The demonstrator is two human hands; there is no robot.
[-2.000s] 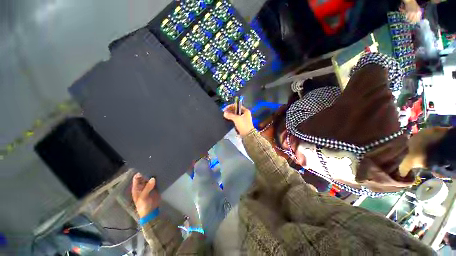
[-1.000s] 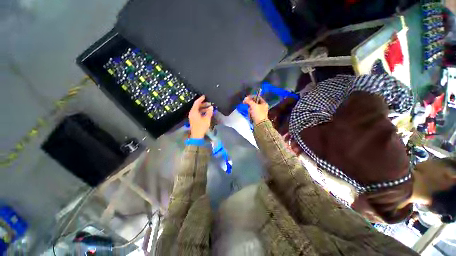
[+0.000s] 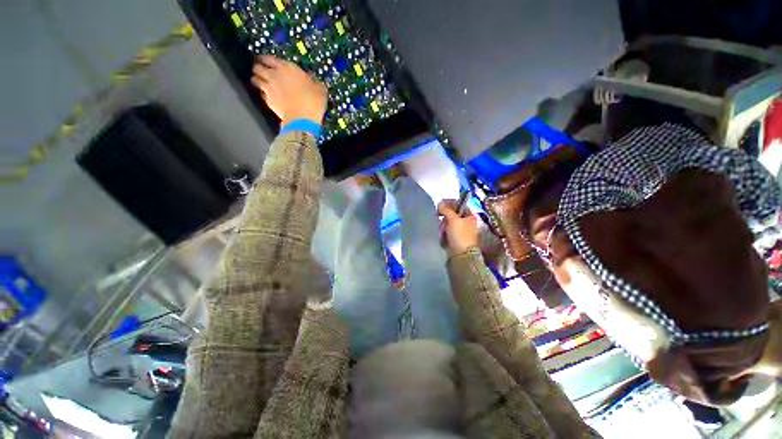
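A black tray (image 3: pixel 347 156) at the top centre holds rows of green circuit boards (image 3: pixel 343 69) crowded with blue, yellow and silvery parts. My left hand (image 3: pixel 291 89), with a blue wrist band, reaches over the tray's left side at the boards; its fingertips are at the boards' edge, and whether they grip one cannot be told. My right hand (image 3: pixel 460 225) is lower, right of the tray, closed around a small dark object (image 3: pixel 464 202). A dark grey divider sheet (image 3: pixel 506 60) lies right of the tray and overlaps its right side.
A black box (image 3: pixel 154 171) stands at the left near yellow floor tape (image 3: pixel 129 73). A blue support (image 3: pixel 536 141) shows under the sheet. A person in a brown garment with checked trim (image 3: pixel 669 249) is close on the right. A metal frame (image 3: pixel 737 86) stands at the upper right.
The grey sheet has shifted from over the boards to the right of them. My left hand has moved up to the boards. My right hand has drawn lower, still with the small dark object.
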